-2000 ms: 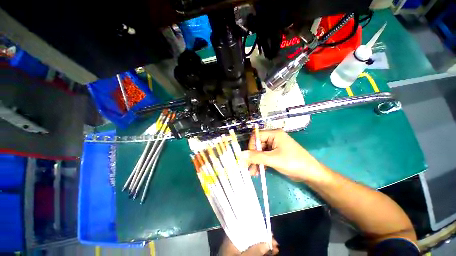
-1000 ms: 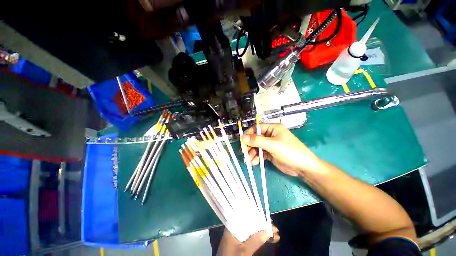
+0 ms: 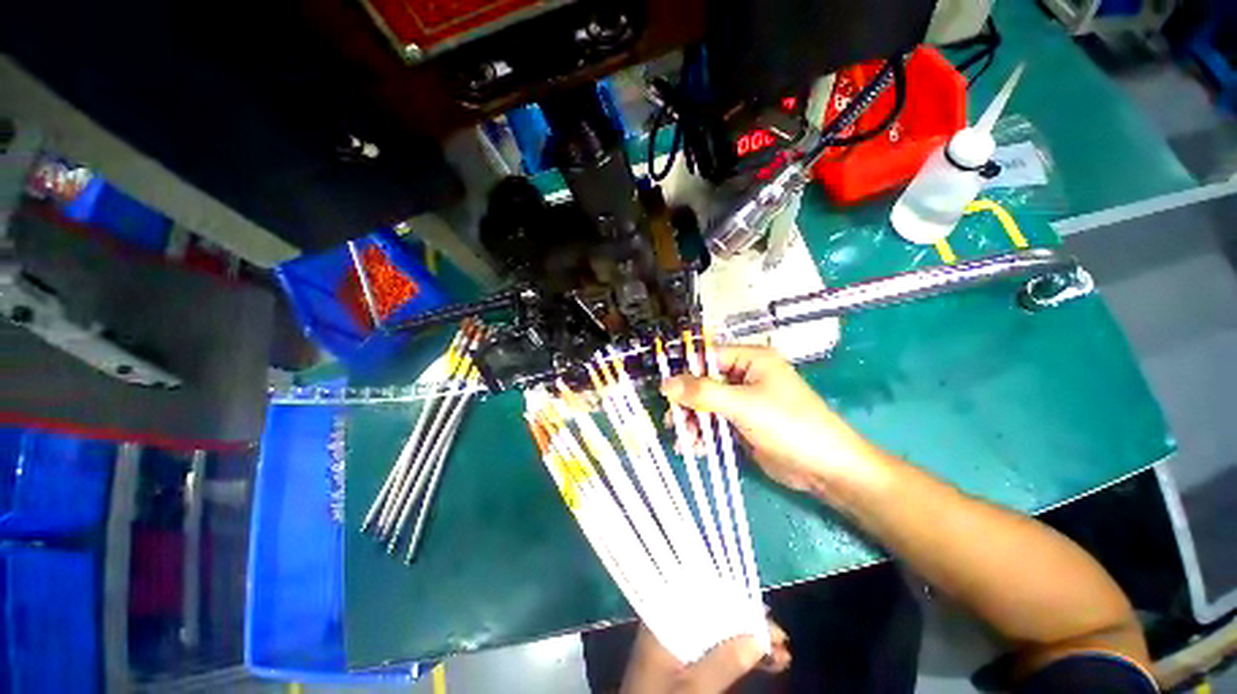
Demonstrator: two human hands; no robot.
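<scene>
A fan of white wires (image 3: 651, 522) with orange-yellow tips spreads over the front of the table, tips toward the crimping machine (image 3: 597, 258). My left hand (image 3: 712, 658), partly cut off by the lower edge, holds the wires bunched at their lower ends. My right hand (image 3: 760, 414) grips the upper part of wires at the fan's right side, thumb and fingers closed on them just before the die. The wire ends at the die are too small to tell apart. A toothed terminal strip (image 3: 356, 395) runs in from the left.
Several greyer wires (image 3: 427, 461) lie left of the fan. A blue bin (image 3: 356, 301) with orange-red bits stands behind them. A large blue tray (image 3: 292, 542) is at the left edge. A metal rail (image 3: 909, 281), squeeze bottle (image 3: 940, 187) and red bin (image 3: 889, 129) are at the right.
More wires have separated toward the fan's right side, at my right hand. My right hand stays near the die. The camera view has shifted slightly, showing more of the machine's top.
</scene>
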